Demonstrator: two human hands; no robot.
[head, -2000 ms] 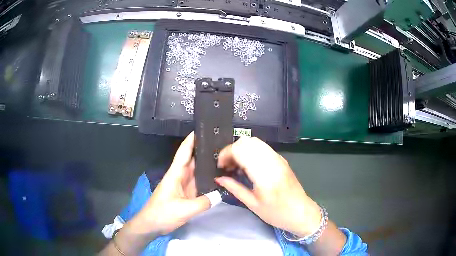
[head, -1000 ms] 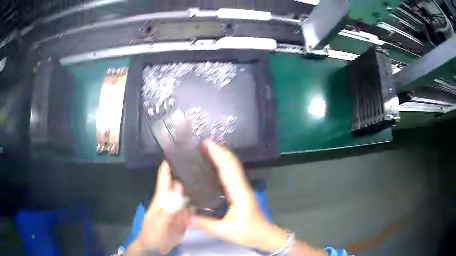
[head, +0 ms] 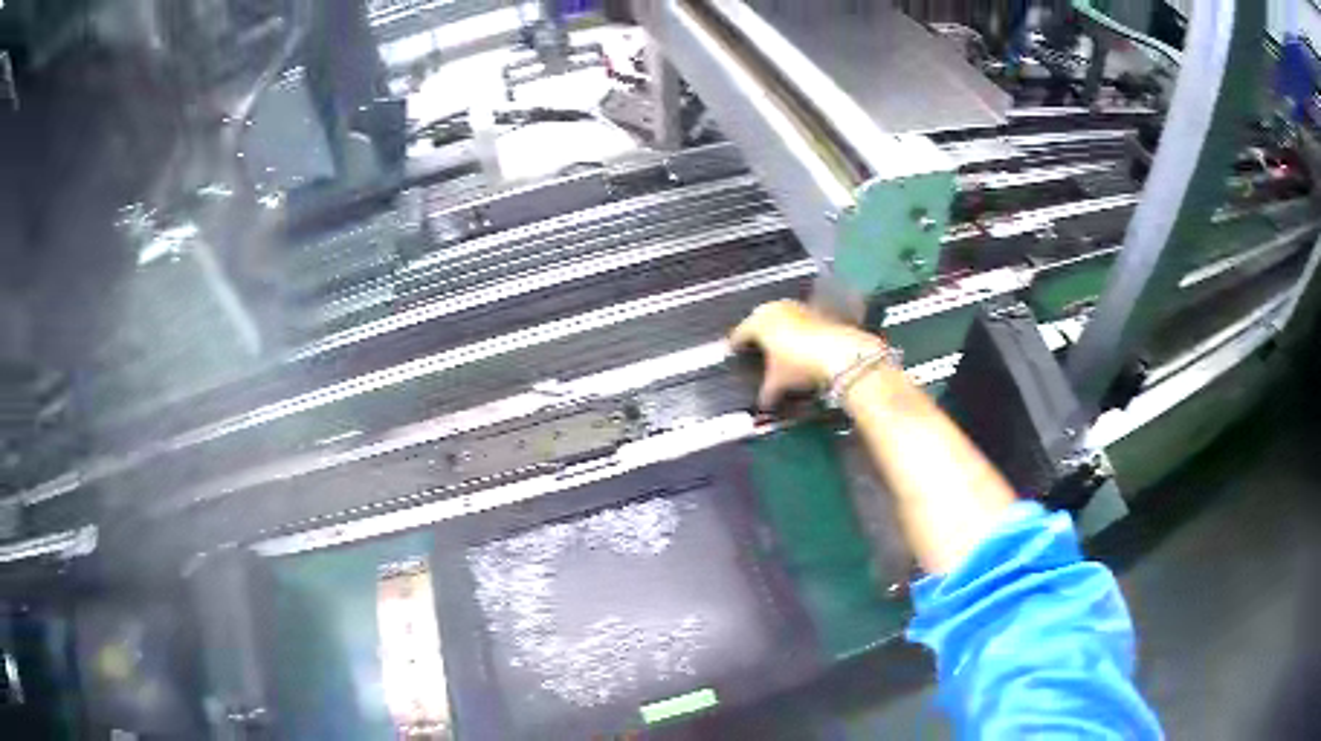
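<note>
My right hand (head: pixel 804 355) reaches forward over the rails behind the tray, fingers bent down at a dark bar (head: pixel 703 401) lying in the track. The hand is blurred, and I cannot tell whether it grips the bar. My left hand is not in view. The black parts tray (head: pixel 761 615) lies in front of the rails, with many tiny silver rings (head: pixel 529 615) scattered in it. Another dark bar (head: pixel 874 507) lies on the green ledge, partly behind my right forearm.
A coppery-silver bar (head: pixel 413 651) lies left of the tray. A black stack of bars (head: pixel 1014 391) stands at the right. A slanted metal beam with a green end plate (head: pixel 891 232) hangs just beyond my hand. Long rails (head: pixel 435 377) run behind the tray.
The view has swung up toward the machine. My right hand has left the bar held before me and moved forward to the track. My left hand and the held bar have gone out of view.
</note>
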